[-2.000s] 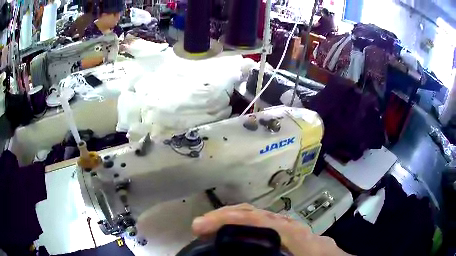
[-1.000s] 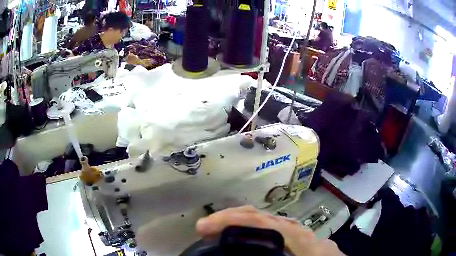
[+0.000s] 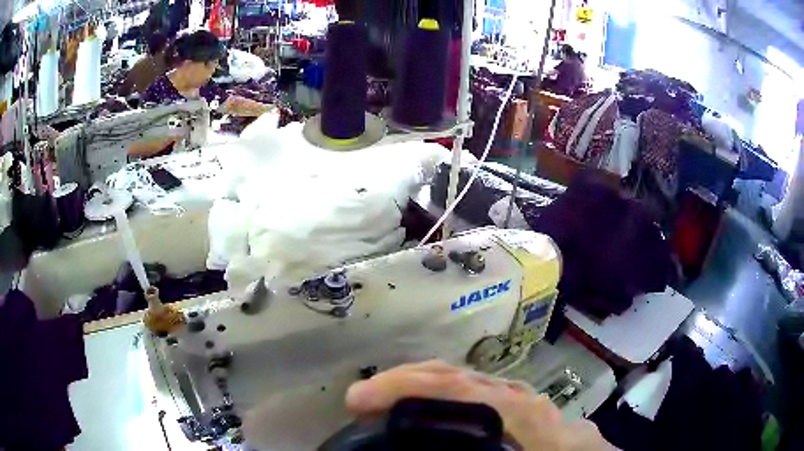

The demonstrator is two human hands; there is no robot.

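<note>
My right hand point(image 3: 458, 390) comes in from the bottom right, close to the camera. Its fingers lie over the far side of a black rounded object point(image 3: 445, 425), which is cut off by the bottom edge. My left hand is not in view. Behind the hand stands the off-white JACK sewing machine point(image 3: 291, 352). Its presser foot area point(image 3: 212, 426) is at the lower left, near the frame's bottom edge. Dark cloth point(image 3: 40, 379) hangs or lies at the left edge of the white table point(image 3: 110, 379).
White cloth point(image 3: 308, 198) is heaped behind the machine. Dark thread cones point(image 3: 344, 84) stand above it. A person point(image 3: 185, 75) sits beyond a second machine point(image 3: 132, 141). Dark cloth point(image 3: 604, 238) is piled at the right, and more point(image 3: 705, 405) lies at the lower right.
The camera view has tilted up a little, so the machine sits lower in the frame. The person at the back has shifted position. My right hand and the black object look nearly unchanged.
</note>
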